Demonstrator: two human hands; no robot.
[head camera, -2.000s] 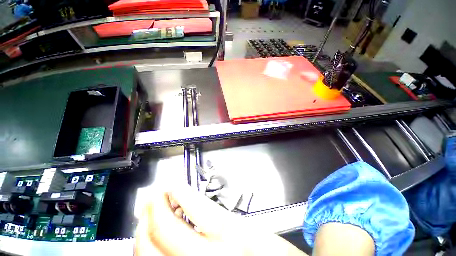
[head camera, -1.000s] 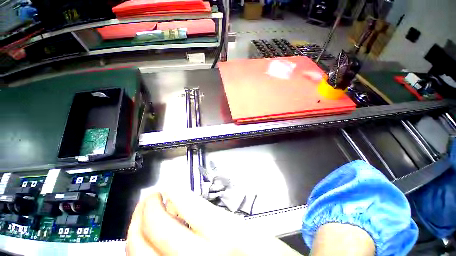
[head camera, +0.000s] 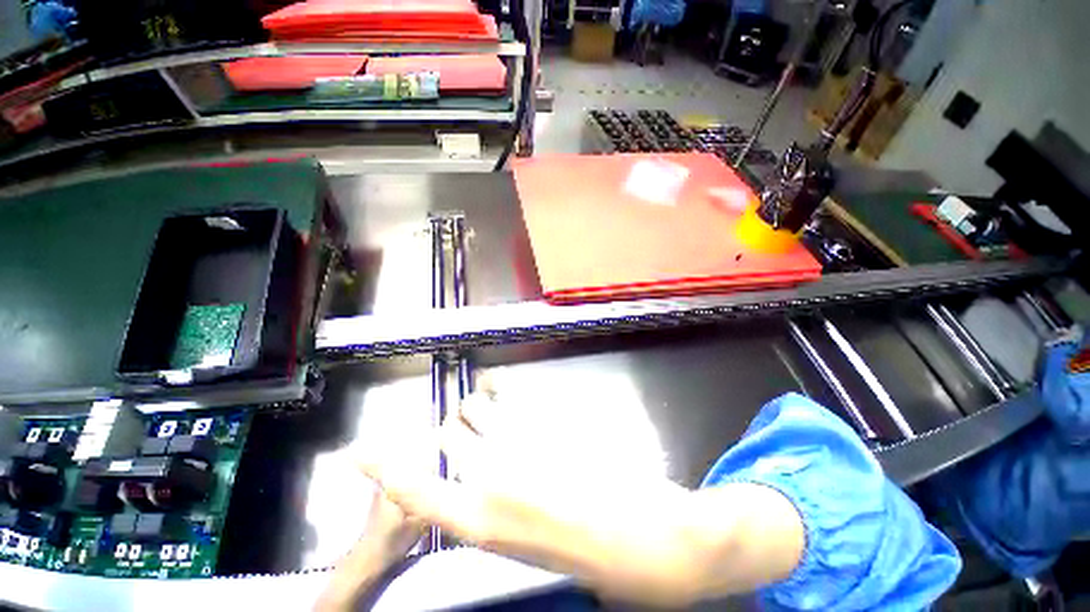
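My right hand (head camera: 496, 484) reaches in from the lower right over the metal bed, below a blue elastic sleeve. It is bare and overexposed, with its fingertips near the guide rods (head camera: 441, 287). My left hand (head camera: 380, 532) is at the bottom edge, partly cut off and close to or touching the right one. Glare hides both grips. No crumpled gloves can be made out; whether they are under or in a hand cannot be told. Populated green boards (head camera: 155, 490) lie at the lower left.
A black tray (head camera: 265, 299) with a small green board (head camera: 206, 335) stands on the green mat (head camera: 72, 263). Red sheets (head camera: 634, 233) bear a yellow-orange holder (head camera: 767, 232). A conveyor rail (head camera: 598, 313) crosses the middle. A person's blue sleeve (head camera: 1064, 389) is at the right edge.
My right hand and forearm have moved forward over the spot where the crumpled grey-white gloves lay; the gloves no longer show. My left hand now shows separately at the bottom edge.
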